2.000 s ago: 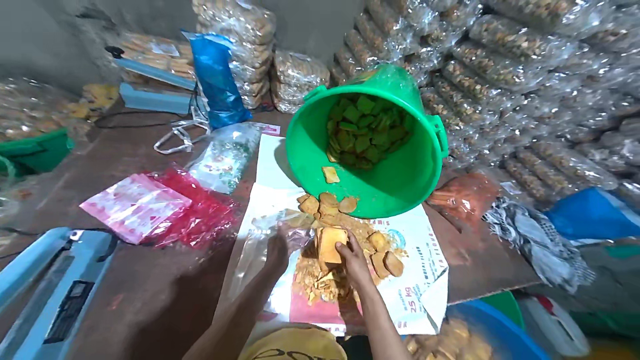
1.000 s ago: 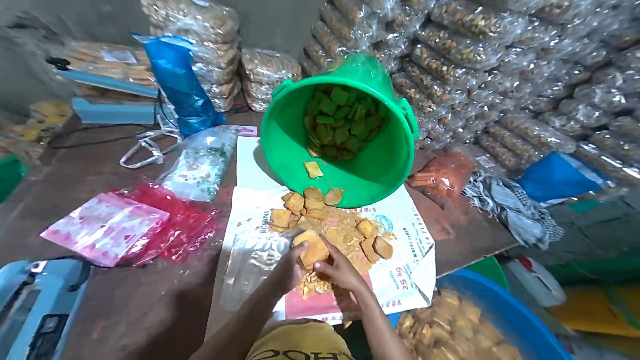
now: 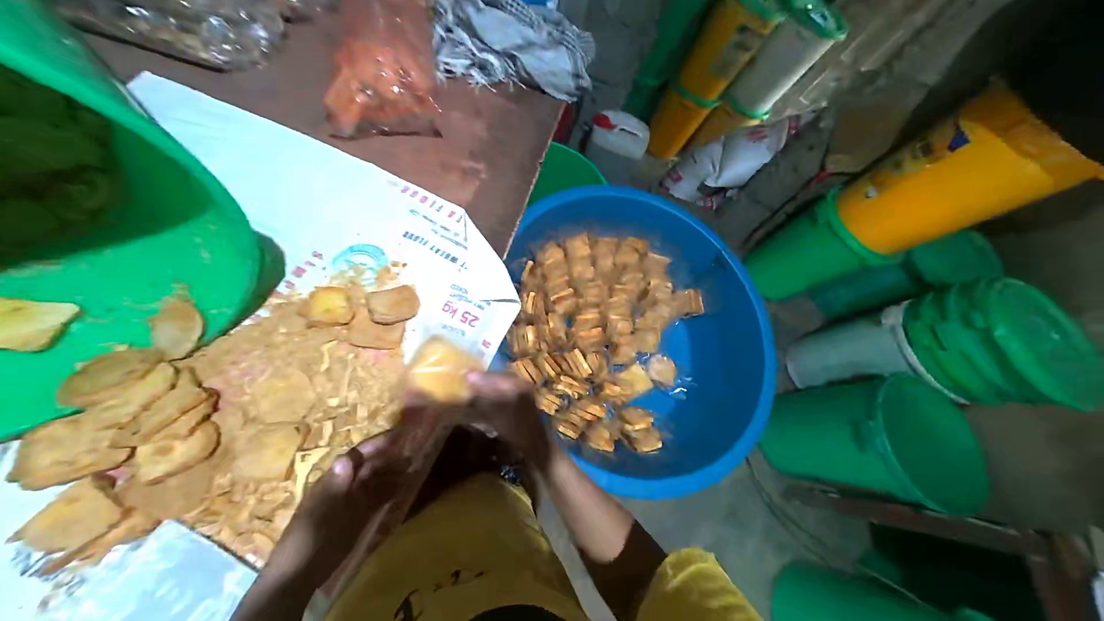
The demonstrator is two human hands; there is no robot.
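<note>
My right hand is closed on a stack of square fried crackers, which appears to be in a clear plastic bag. Below and to its left, my left hand is at the lower part of the bag, blurred; whether its fingers grip the plastic is unclear. Loose crackers and crumbs lie on a white flour sack. The green bucket lies on its side at the left, with more crackers inside. Right of my hands, a blue basin holds many bagged cracker stacks.
An orange-red bag and a grey-white cloth lie at the far part of the brown table. A white jug, green buckets and yellow containers stand beyond the basin on the right.
The view has swung far to the right, bringing the blue basin into full sight. The cracker stack, earlier between both hands over the sack, is now at my right hand near the sack's edge.
</note>
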